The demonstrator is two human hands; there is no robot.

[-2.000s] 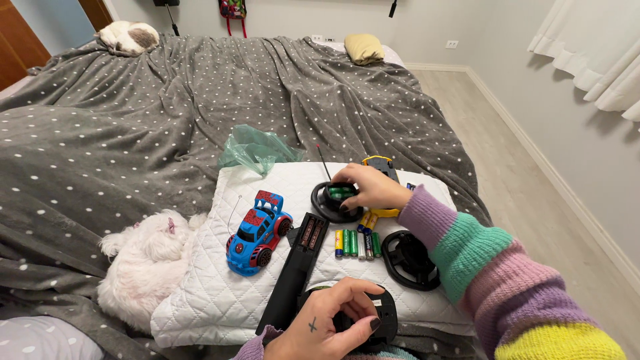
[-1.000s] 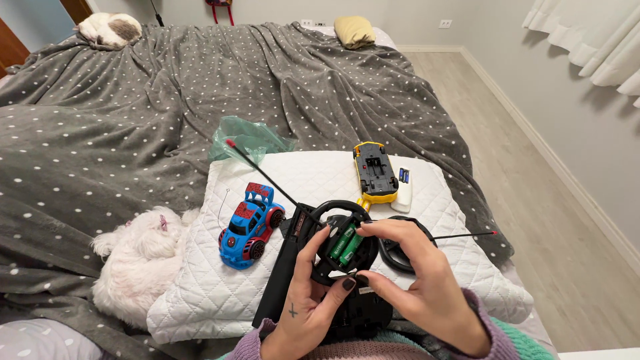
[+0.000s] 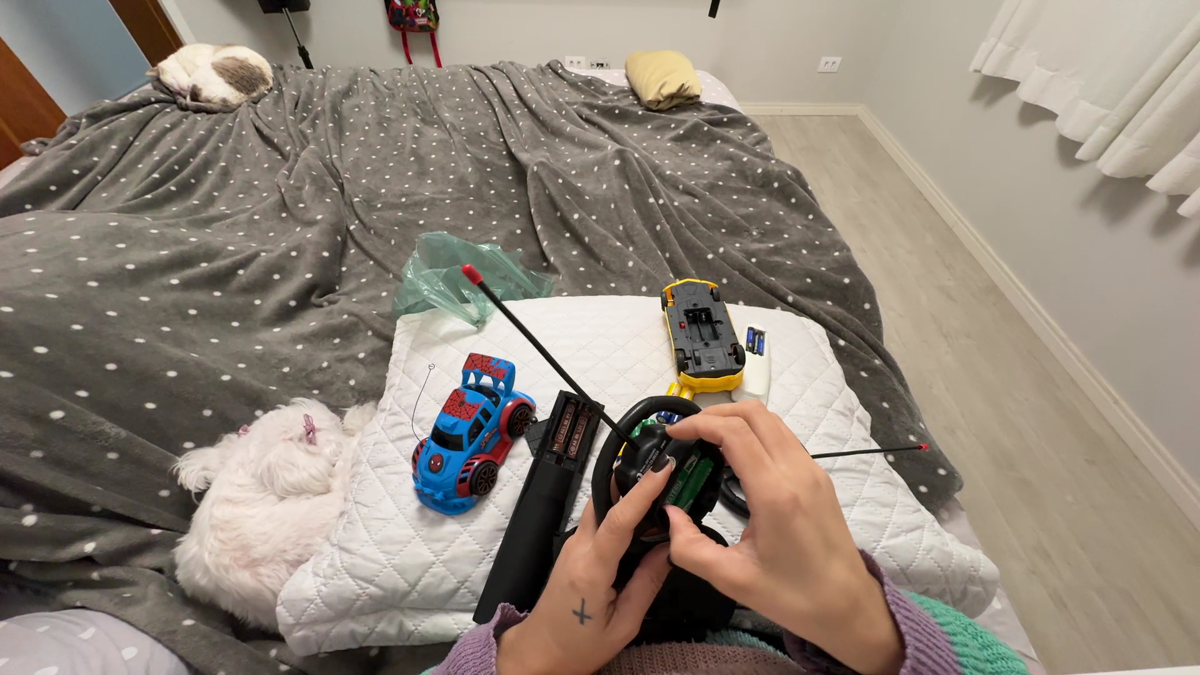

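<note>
My left hand [image 3: 609, 572] grips the lower left of a black steering-wheel remote control [image 3: 609, 450] with a red-tipped antenna. Against its right side, my right hand [image 3: 769, 506] has thumb and fingers around the back, where green batteries [image 3: 692, 480] show in the compartment. Left of the hands lie a long black device [image 3: 536, 516] with batteries in its end and a blue and red toy car [image 3: 469, 436]. A yellow toy car [image 3: 701, 328] lies wheels up beyond them, beside a white remote [image 3: 755, 370] with batteries. A second steering-wheel controller [image 3: 736, 492] is partly hidden behind my right hand.
A white quilted pillow [image 3: 375, 581] bears the toys. Around it spreads a dotted grey blanket [image 3: 375, 234], with a green plastic bag [image 3: 464, 277] at the pillow's far edge. A white dog [image 3: 272, 506] lies at the left, and a cat [image 3: 220, 77] is curled at the far left.
The steering-wheel remote has come from the far side of the pillow toward me, and my left hand has taken hold of it. Between one second ago and now, it has turned in my hands.
</note>
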